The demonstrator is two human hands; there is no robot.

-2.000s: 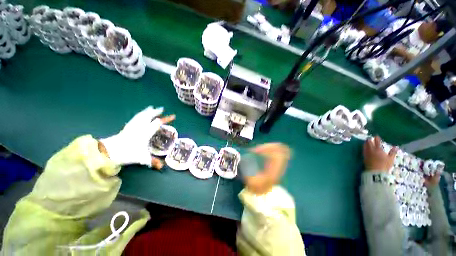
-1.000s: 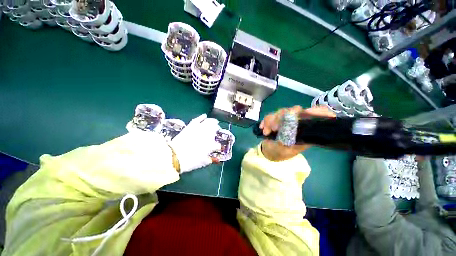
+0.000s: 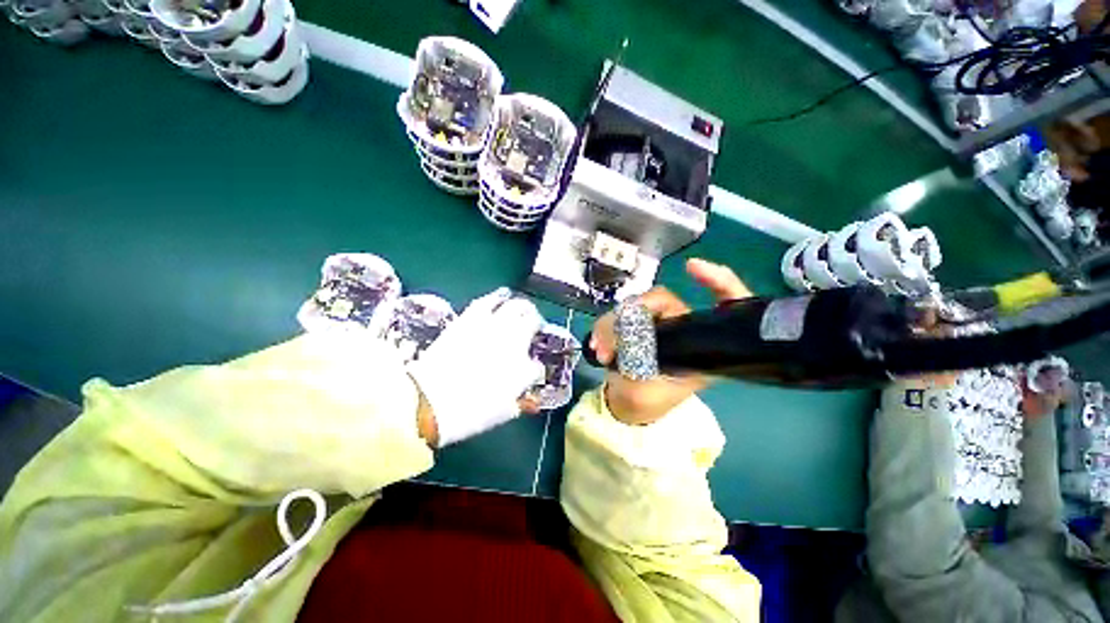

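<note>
My left hand (image 3: 482, 365), in a white glove, lies over the row of white housings with boards and holds the rightmost housing (image 3: 555, 366) on the green bench. Two more housings, one at the left end (image 3: 351, 292) and one beside the glove (image 3: 416, 324), show to its left; the glove may hide another. My right hand (image 3: 642, 335), with a grey speckled finger wrap, grips the black electric screwdriver (image 3: 755, 338) held level. Its tip is at the right side of the rightmost housing; exact contact cannot be told.
The screw feeder (image 3: 632, 183) stands behind my hands, with two stacks of filled housings (image 3: 523, 158) at its left. Leaning rows of housings (image 3: 250, 49) are at the far left and white shells (image 3: 858, 253) at the right. Another person's sleeves (image 3: 907, 487) are at the right.
The row of housings was uncovered and my right hand held no screwdriver. One second ago the screwdriver was in my right hand; now its tip has moved left to the rightmost housing.
</note>
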